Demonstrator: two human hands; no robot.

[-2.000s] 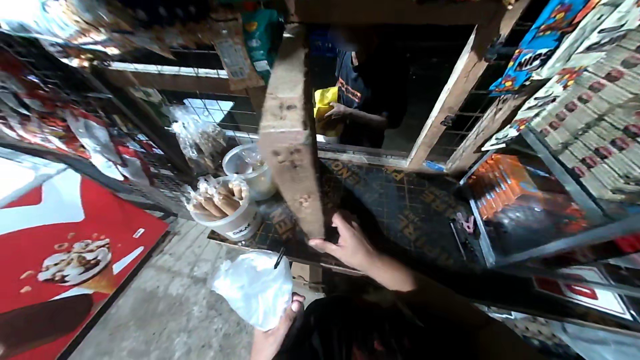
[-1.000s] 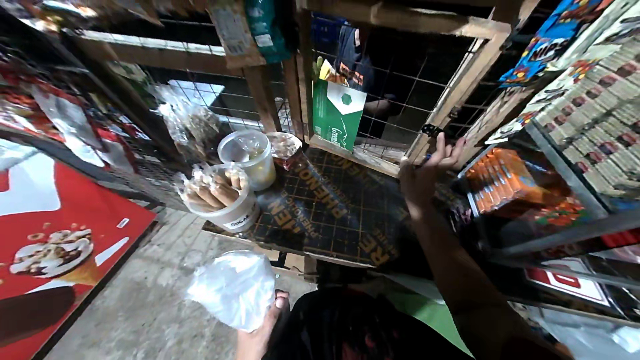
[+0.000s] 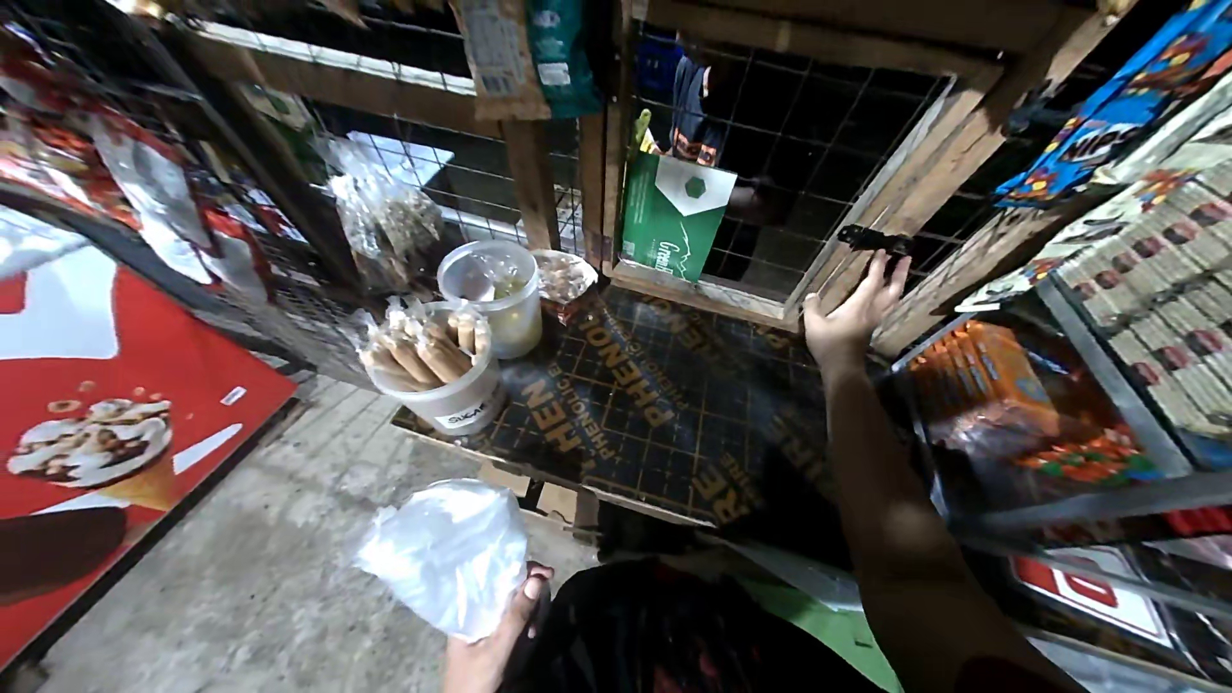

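Note:
My left hand (image 3: pixel 505 616), low in the view, holds a whitish plastic bag (image 3: pixel 452 553) whose contents cannot be made out. At the right, my right hand (image 3: pixel 857 308) reaches up with spread fingers to a black latch (image 3: pixel 874 240) on the wooden frame, its fingertips at or just below the metal. Beside it, the wire-mesh window door (image 3: pixel 770 318) sits against the frame, with a green and white card (image 3: pixel 677 217) at its lower left. Through the mesh a person (image 3: pixel 698 106) shows in part.
A dark plywood counter (image 3: pixel 654 404) lies below the window. On its left stand a tub of wrapped rolls (image 3: pixel 452 409), a clear tub (image 3: pixel 515 327) and a small pack (image 3: pixel 563 279). Shelved snack packs (image 3: pixel 991 385) line the right, a red freezer lid (image 3: pixel 192 346) the left.
The wooden-framed mesh door, which stood swung inward under my right hand, is now against the window frame. My right hand has moved to the right, to the latch. The bag stays in my left hand.

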